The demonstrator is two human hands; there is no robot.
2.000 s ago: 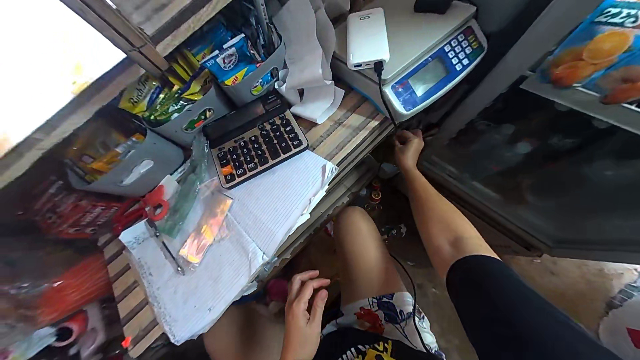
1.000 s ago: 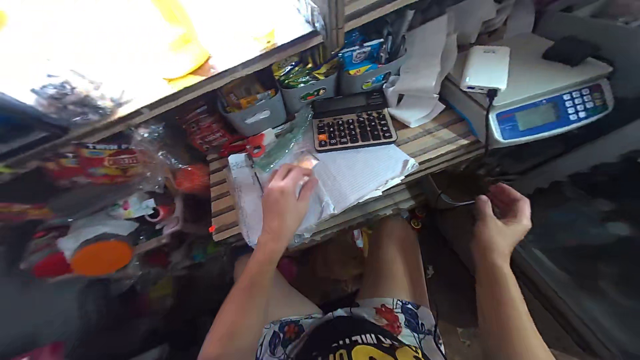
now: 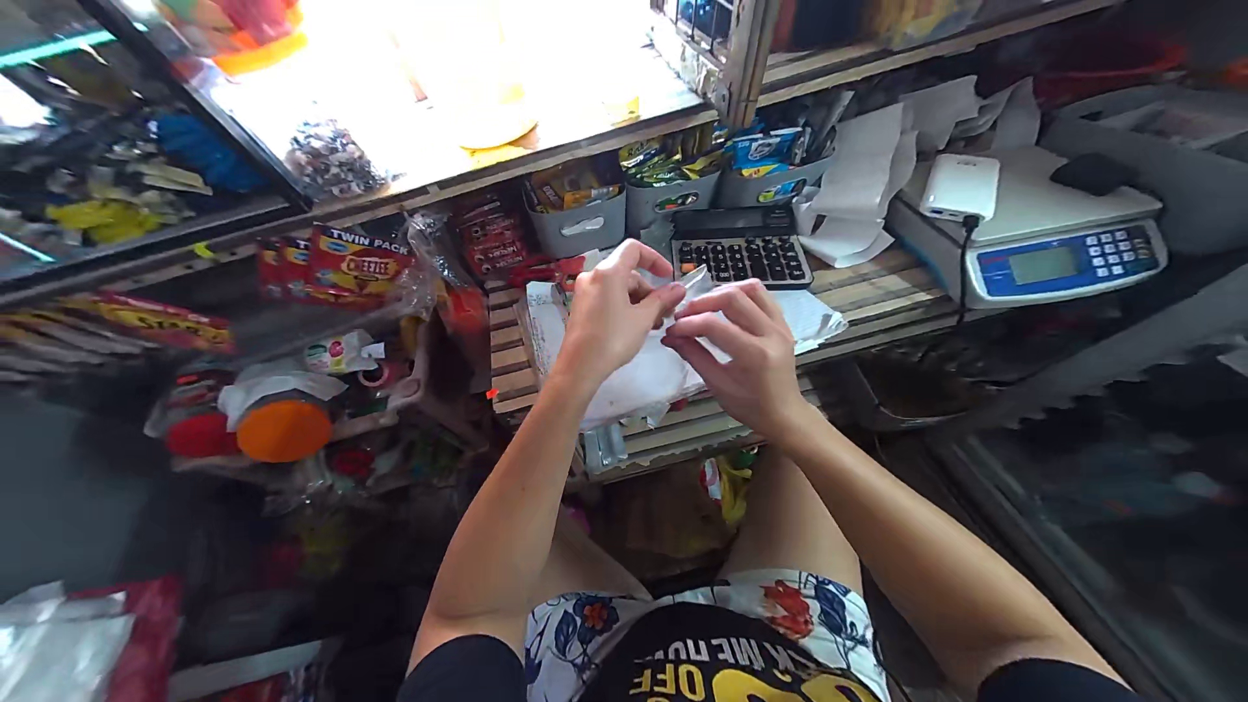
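Above the slatted wooden table, my left hand pinches one side of a small clear plastic bag. The fingers of my right hand are closed on its lower right side, close to the left fingertips. Beneath both hands an open notebook lies on the slats. A black desk calculator stands just behind the hands. To the right, a digital weighing scale carries a white power bank with a black cable plugged in.
Grey plastic baskets of sachets line the back of the table. Crumpled white paper lies between them and the scale. Snack packs hang at the left, above an orange-lidded jar. A dark glass-fronted case stands at the right.
My right hand has come from beside the scale's cable to the notebook and meets my left hand at the plastic bag. My left hand has risen off the notebook. The view has swung left.
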